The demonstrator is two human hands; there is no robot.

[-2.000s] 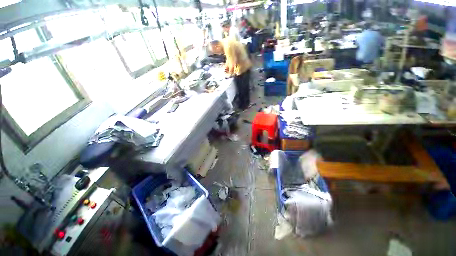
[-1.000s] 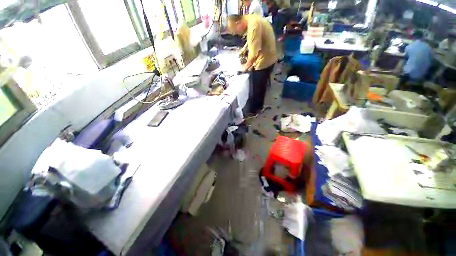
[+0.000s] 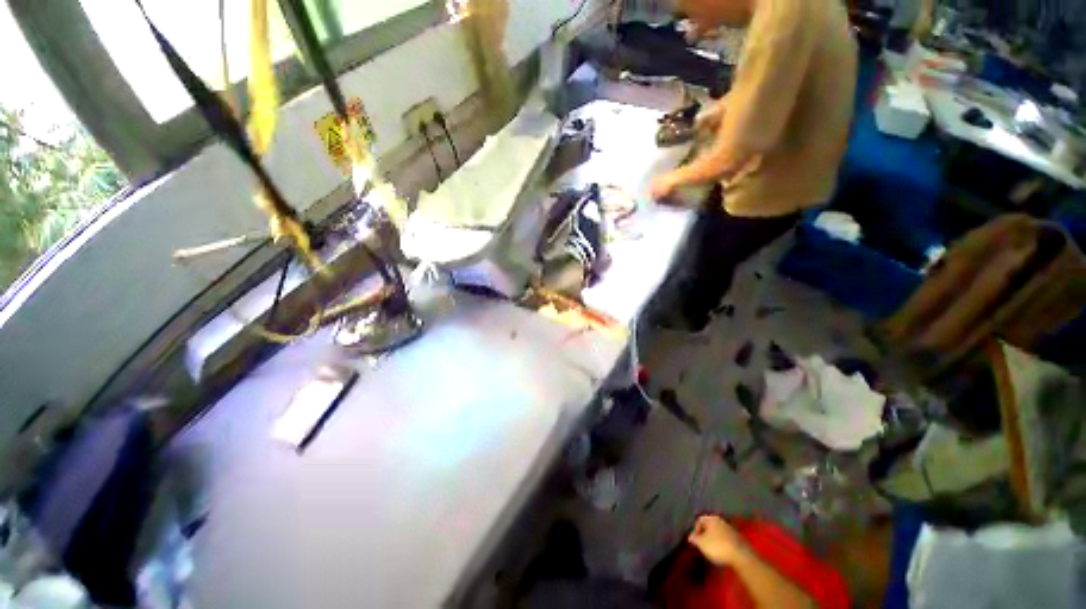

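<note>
My right hand (image 3: pixel 715 541) shows at the bottom edge, small and blurred, over the left part of a red stool (image 3: pixel 796 569). Its fingers look bent; whether they grip the stool I cannot tell. My left hand is out of the picture. The pale-covered pressing table (image 3: pixel 381 500) runs ahead on the left. A steam iron (image 3: pixel 379 327) stands on it near the wall side. A small flat rectangular object (image 3: pixel 312 407) with a dark edge lies nearer.
A padded sleeve board (image 3: pixel 488 179) stands farther along the table. A person in a tan top (image 3: pixel 792 107) works with both hands at its far part. White cloth (image 3: pixel 822 402) and dark scraps lie on the floor. Brown cloth (image 3: pixel 988 292) and blue crates are at right.
The view has moved forward along the table, so the iron, flat object and tan-topped person look larger. The red stool is now at the bottom edge, and my right hand has come into view over it.
</note>
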